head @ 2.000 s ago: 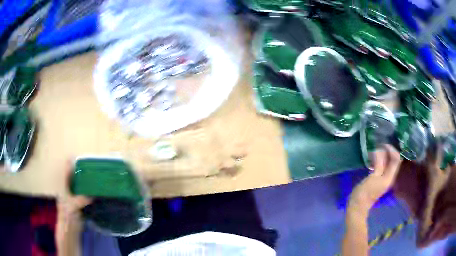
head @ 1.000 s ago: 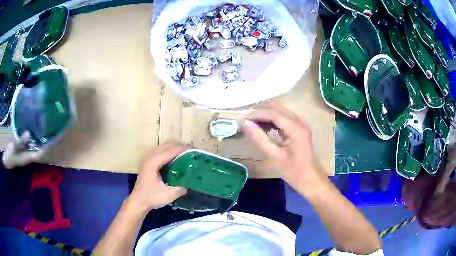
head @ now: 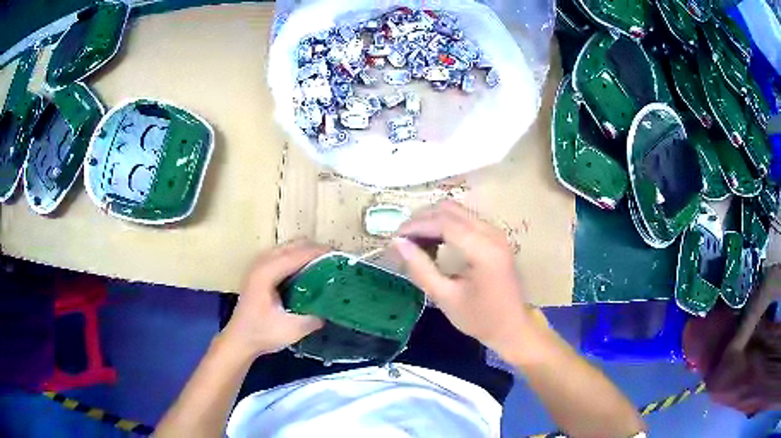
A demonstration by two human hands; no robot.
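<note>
My left hand (head: 278,299) grips a green housing (head: 355,295) by its left side at the bench's front edge. Its green inside faces up, and a dark section lies toward me. My right hand (head: 454,269) holds a thin pale stick (head: 373,253) between its fingertips. The stick's tip is at the housing's far rim; whether it touches cannot be told. A small pale green-white dish (head: 385,220) sits on the cardboard just beyond my right fingertips.
A rolled-down clear bag (head: 411,167) holds small metallic fittings (head: 342,111) behind the dish. A housing (head: 150,162) lies at left beside several more. A large pile of housings (head: 664,171) is at right. Below the bench are a red stool (head: 81,342) and a blue one (head: 629,329).
My right hand has moved from beside the dish to the housing's far rim with the stick. At left, the housing another person's hand was holding now lies on the cardboard, and that hand is gone.
</note>
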